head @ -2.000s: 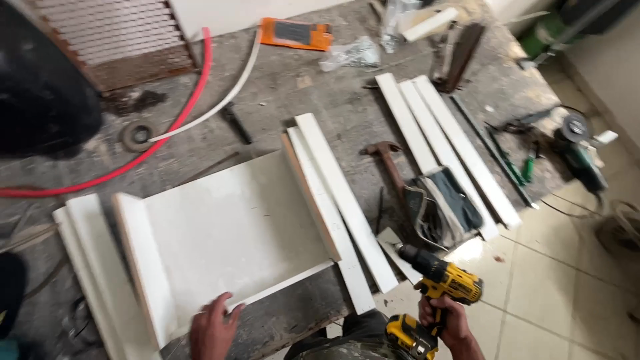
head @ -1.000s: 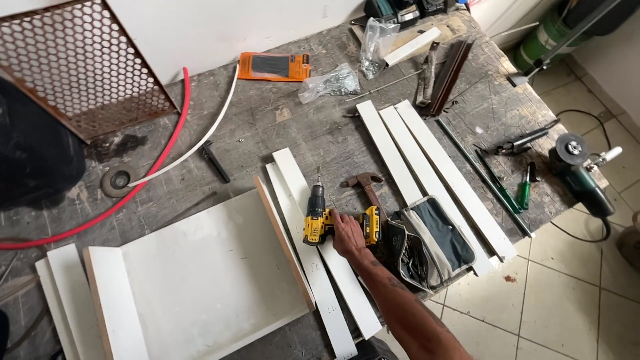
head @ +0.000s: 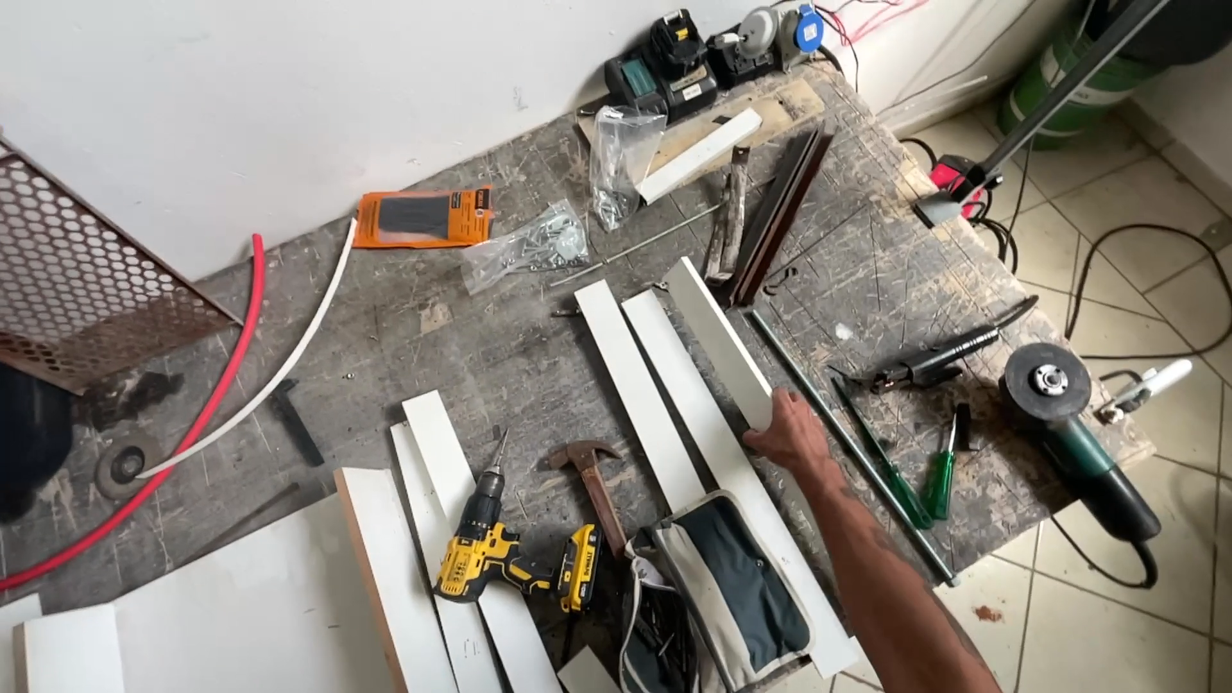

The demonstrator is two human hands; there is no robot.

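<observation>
My right hand [head: 791, 433] grips the near part of a white board strip [head: 717, 337], the rightmost of several on the worktable; the strip is tilted on its edge. Left of it lie two more white strips [head: 640, 395], partly under a grey fabric tool pouch [head: 736, 587]. A claw hammer [head: 592, 491] rests beside the pouch. The yellow cordless drill [head: 481, 549] lies across white strips [head: 438, 481] next to a shallow white panel box [head: 250, 606] at lower left. My left hand is out of view.
An angle grinder [head: 1078, 443], green-handled screwdrivers [head: 941, 481] and a thin metal rod [head: 847, 443] lie on the right. Bags of screws [head: 539, 245], an orange packet [head: 423, 218] and a battery charger [head: 664, 77] are at the back. Red and white hoses [head: 231, 375] curve on the left.
My right hand has let go of the drill, now lying on the strips, and has moved right to take hold of the rightmost white strip. My left hand, seen on the box two seconds ago, is out of view.
</observation>
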